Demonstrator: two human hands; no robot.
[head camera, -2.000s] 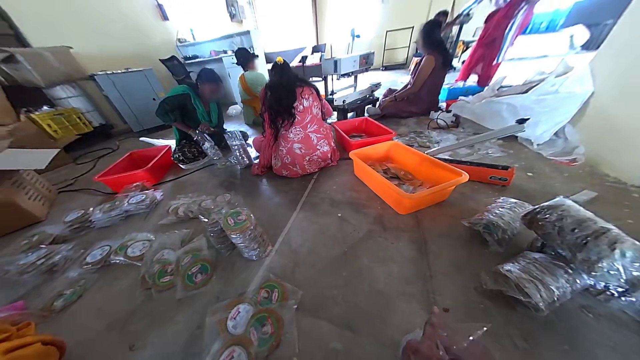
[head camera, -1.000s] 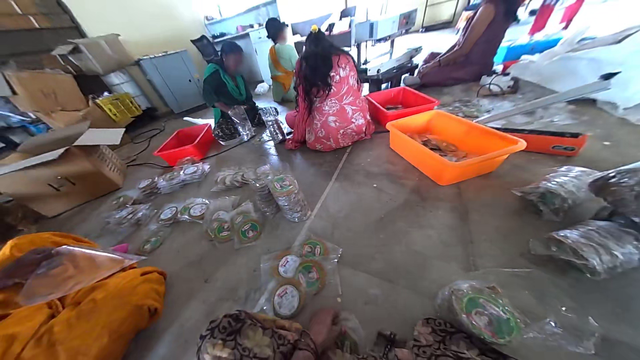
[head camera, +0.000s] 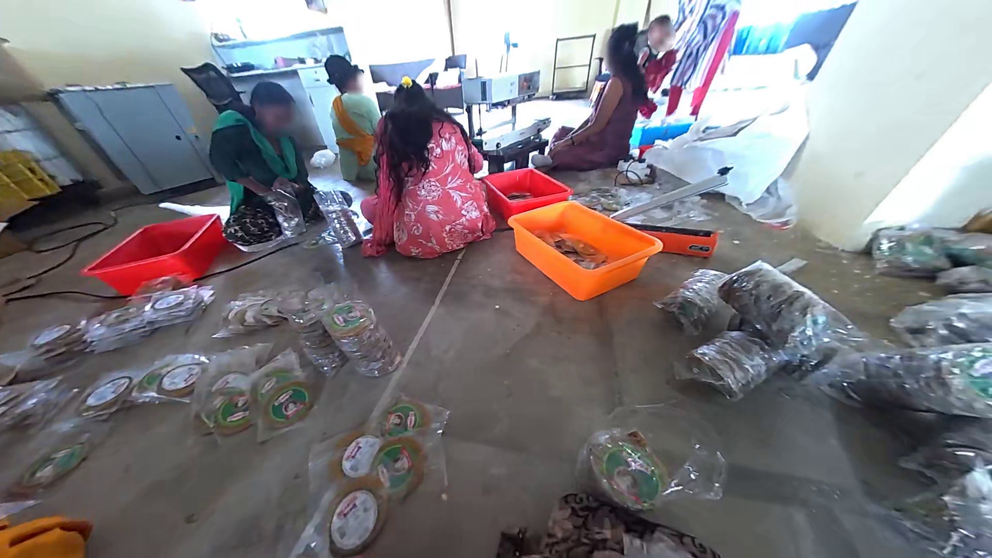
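Neither my left hand nor my right hand shows in the head view. Brown patterned cloth (head camera: 612, 535) lies at the bottom edge, partly cut off. Just above it, a clear plastic bag (head camera: 632, 471) holding round discs with a green label rests on the floor. Left of this bag, several round flat packs with white or green labels (head camera: 395, 465) lie in clear plastic. Farther up stand stacks of wrapped round packs (head camera: 363, 341), with more flat packs (head camera: 283, 399) spread to the left.
An orange tub (head camera: 585, 252) holding flat pieces stands ahead, beside a red tub (head camera: 527, 194). Another red tub (head camera: 159, 252) is at left. Several people sit on the floor beyond. Plastic-wrapped bundles (head camera: 783, 310) lie at right. A black cable (head camera: 248, 261) crosses the floor. Orange cloth (head camera: 46, 537) shows at lower left.
A hand seen at the bottom edge one second ago is out of view. The bag of green-labelled discs on the floor was not visible there two seconds ago. The view has shifted noticeably.
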